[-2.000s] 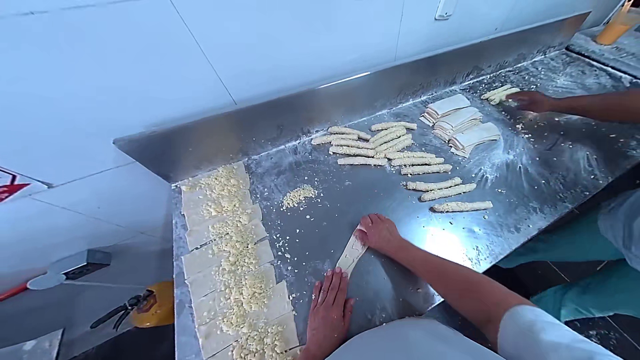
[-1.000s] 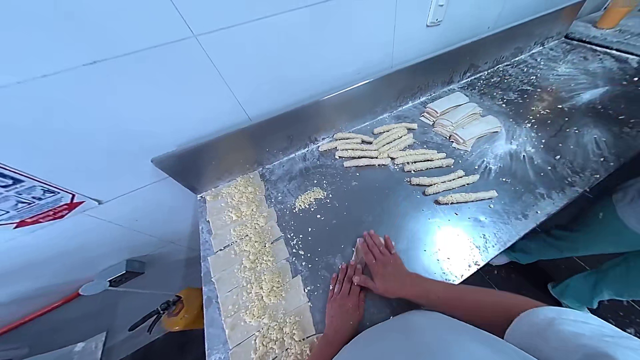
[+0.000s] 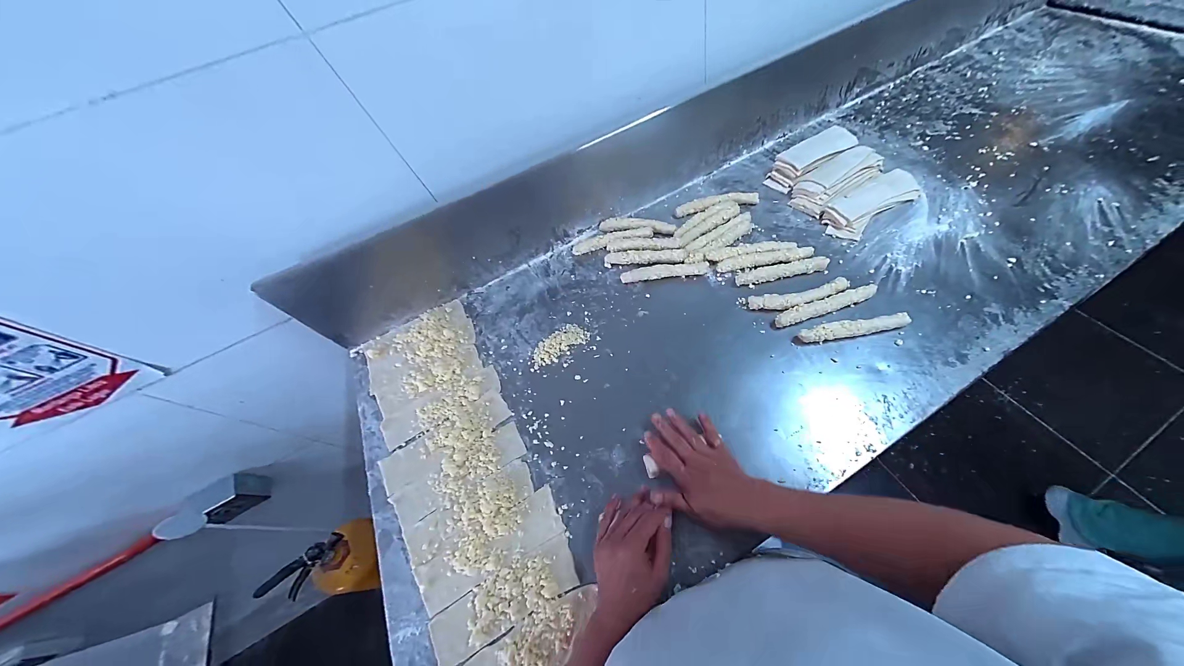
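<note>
My right hand lies palm down, fingers spread, on the steel worktable, with a small end of pale dough showing at its left edge. My left hand is flat just below it, close to the right thumb; what lies under its palm is hidden. Left of both hands, overlapping dough sheets carry a band of crumbly grated cheese-like filling. A small heap of the same crumbs sits above the hands. Several crumb-coated dough sticks lie farther back, some piled, others side by side.
Stacks of folded dough strips stand near the steel backsplash. Flour dusts the right part of the worktable. A yellow fire extinguisher is beyond the table's left end. Another person's foot shows at the right, beside the table.
Two seconds ago a dough strip stretched between my hands; now only a small end shows. My hands are closer together. The other person's arm has left the view. The view has shifted.
</note>
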